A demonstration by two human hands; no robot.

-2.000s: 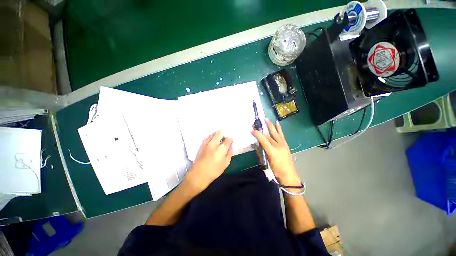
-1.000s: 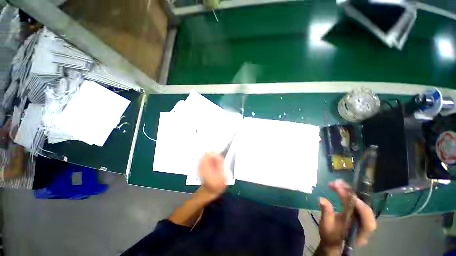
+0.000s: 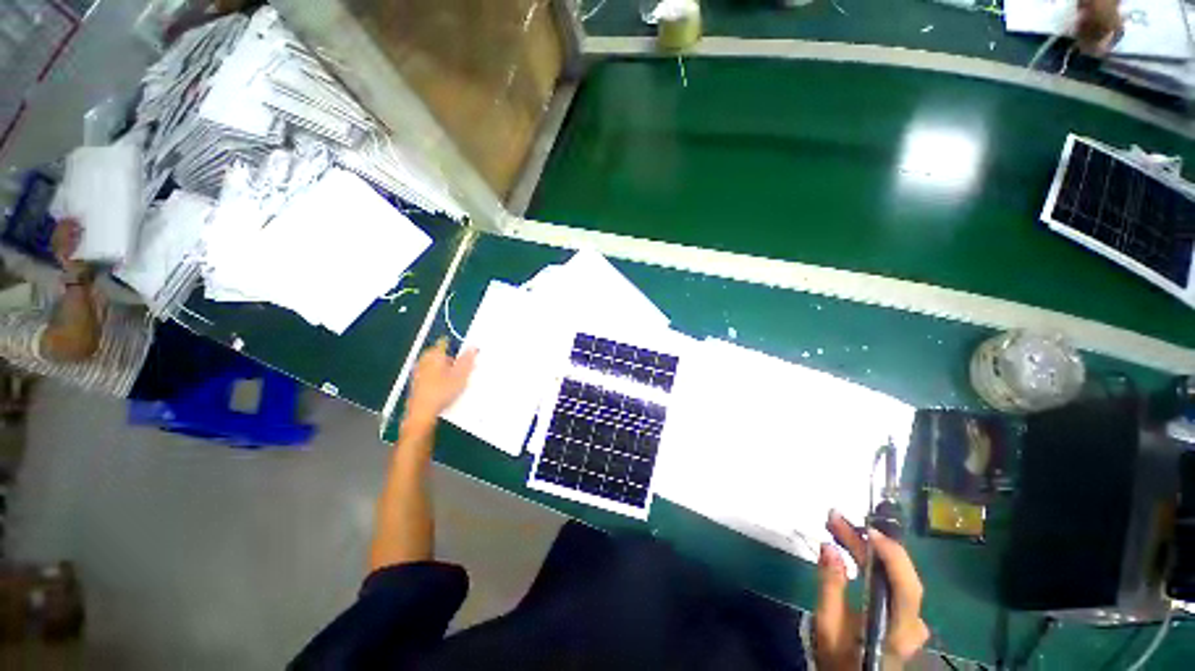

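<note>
A small solar panel (image 3: 606, 422) lies with its dark gridded cells up, on the white panels at the bench's middle. My left hand (image 3: 440, 380) is at the left edge of a white panel (image 3: 505, 367), fingers spread; whether it grips the panel is unclear. White panels (image 3: 773, 433) lie back up to the right of the dark one. My right hand (image 3: 875, 590) holds the soldering iron (image 3: 881, 551) upright near the front right corner of these panels.
The iron stand (image 3: 959, 472) with yellow pad, a glittery round dish (image 3: 1027, 371) and a black box (image 3: 1075, 498) are at right. White stacks (image 3: 343, 249) are at left, beside another person's arm (image 3: 76, 315). A panel (image 3: 1130, 216) lies on the green conveyor (image 3: 786, 157).
The view has shifted left. A dark cell side now shows among the white panels. My left hand has moved to the left edge of the panels; my right hand still holds the iron.
</note>
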